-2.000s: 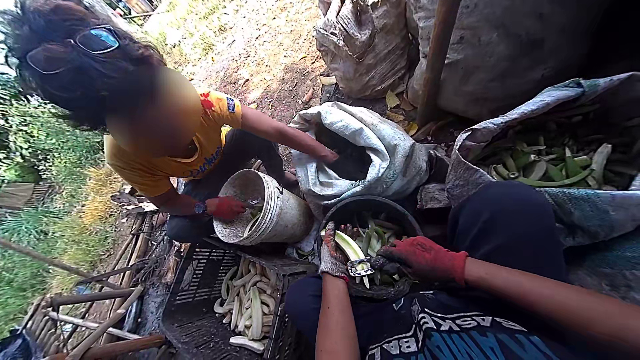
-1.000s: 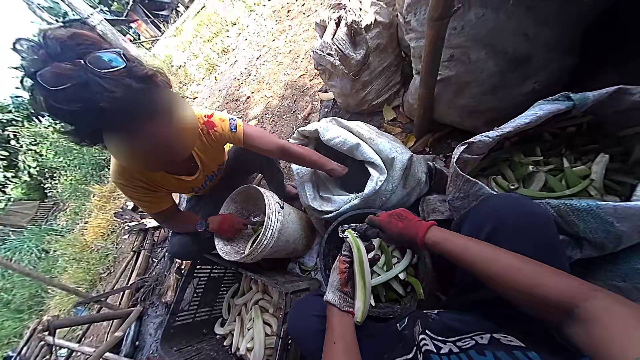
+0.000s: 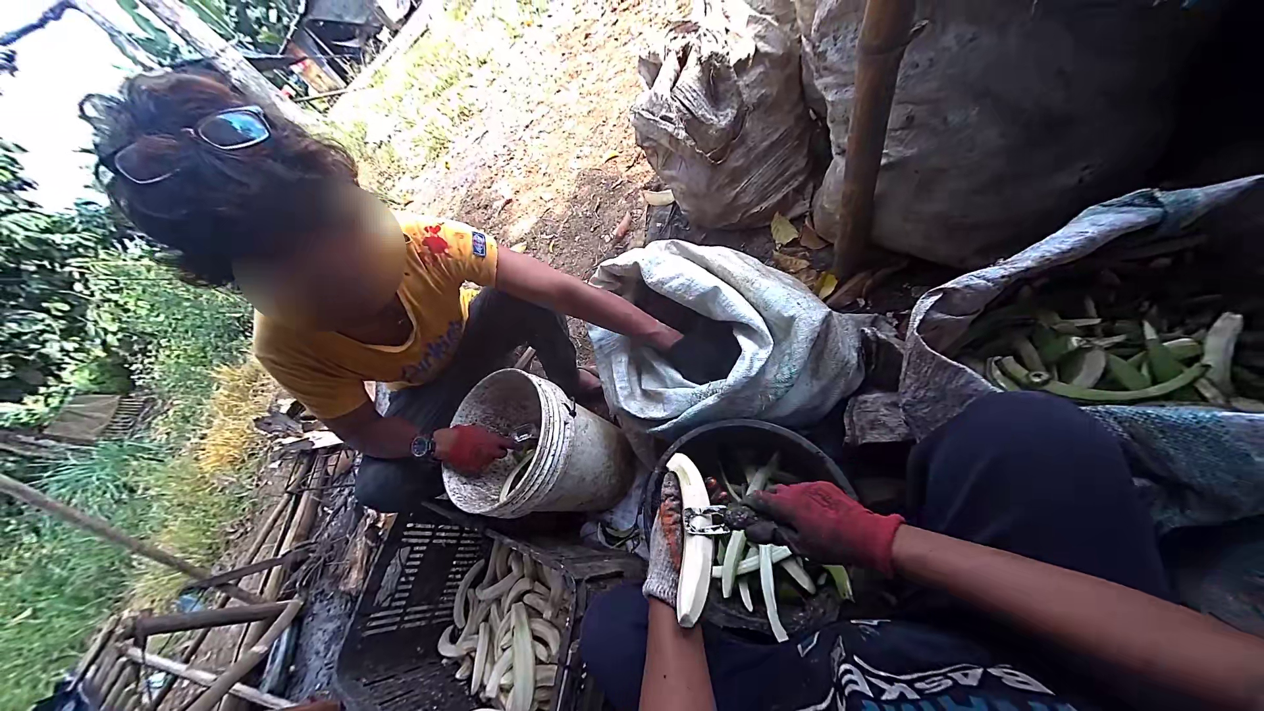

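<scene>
My left hand point(image 3: 666, 543), in a grey and orange-stained knit glove, holds a pale peeled banana point(image 3: 696, 568) upright over a dark round tub point(image 3: 839, 464). In a red glove with blackened fingers, my right hand point(image 3: 825, 523) grips the dark handle of a peeler point(image 3: 707, 520), whose metal head lies across the banana. Long green and whitish peel strips point(image 3: 760, 563) lie in the tub below. Peeled bananas point(image 3: 513, 632) fill part of a black plastic crate point(image 3: 405, 602) at the lower left.
Opposite, a person in a yellow shirt point(image 3: 331, 365) reaches one arm into a white woven sack point(image 3: 790, 336); their red-gloved hand holds a tool at a white bucket point(image 3: 592, 464). An open sack with green peels point(image 3: 1126, 365) lies right. A wooden post point(image 3: 874, 138) stands before full sacks point(image 3: 997, 128).
The banana in my left hand showed green skin one second ago and now looks pale on the side in view. My right hand has moved down to it with the peeler.
</scene>
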